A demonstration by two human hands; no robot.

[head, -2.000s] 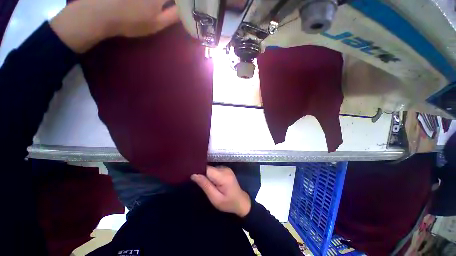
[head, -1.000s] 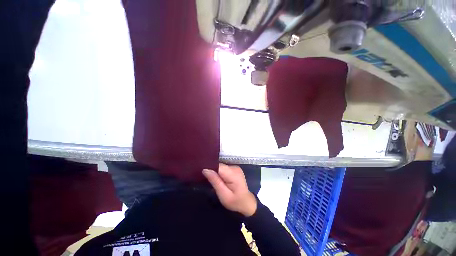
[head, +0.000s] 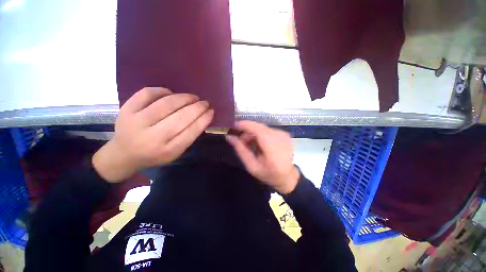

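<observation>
A maroon garment panel (head: 176,58) lies on the white table and reaches over its front edge. Its straight right border runs down to my right hand. My left hand (head: 154,130) is closed over the panel's lower end, fingers pointing right. My right hand (head: 266,154) pinches the lower right corner between thumb and fingers. A short yellowish strip (head: 218,130) shows between my hands; what it is, I cannot tell. The needle and machine head are out of view.
A small maroon cut panel (head: 351,42) with two legs lies on the table to the right. A metal bracket (head: 461,87) sits at the right table end. Below the grey front edge (head: 330,118) are a blue crate (head: 357,175), another at far left, and maroon cloth heaps (head: 426,186).
The view has tilted down and the machine head has left it. My left hand has come to the panel's lower end beside my right hand, which still pinches the corner.
</observation>
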